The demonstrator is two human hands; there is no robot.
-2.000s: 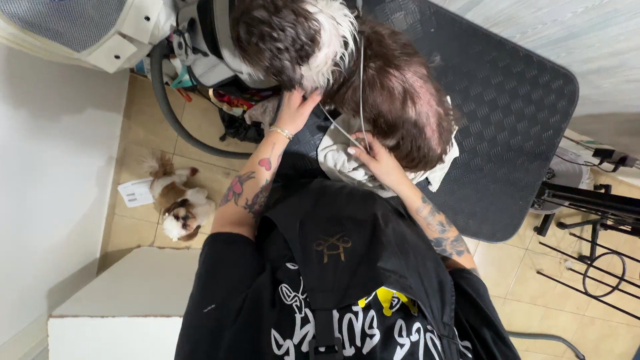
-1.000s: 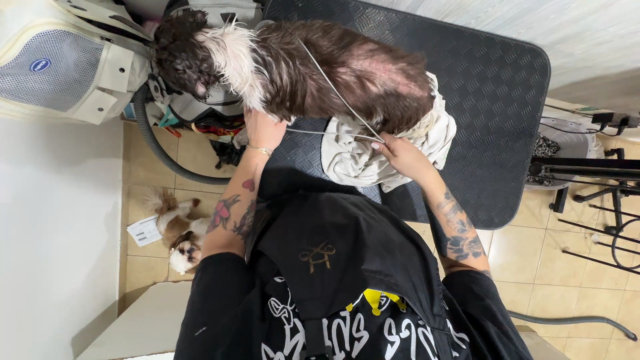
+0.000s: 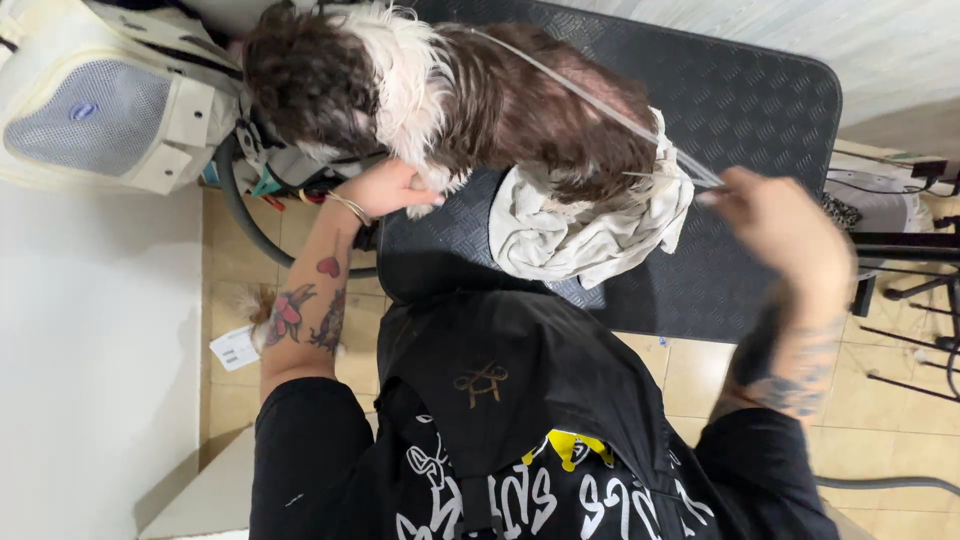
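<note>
A wet brown-and-white dog (image 3: 525,105) is on the black textured grooming table (image 3: 750,135), its head toward the left. My left hand (image 3: 386,189) is closed around its white front paw (image 3: 429,196). Off to the right of the dog's rear, my right hand (image 3: 772,217), blurred, grips a thin pale cord (image 3: 600,105) that stretches back over the dog's body to its shoulders. Under and beside the hindquarters lies a crumpled whitish towel (image 3: 555,232). The dog's face is mostly hidden from above.
A white unit with a grey mesh panel (image 3: 94,112) stands at upper left, with a grey hose (image 3: 251,225) below it. A second dog (image 3: 259,304), mostly behind my left forearm, is on the tiled floor by a paper (image 3: 235,348). A black metal stand (image 3: 907,247) is at right.
My right hand has moved right, away from the dog's rear, drawing the cord out with it. My left hand, beside the chest before, is now at the front paw.
</note>
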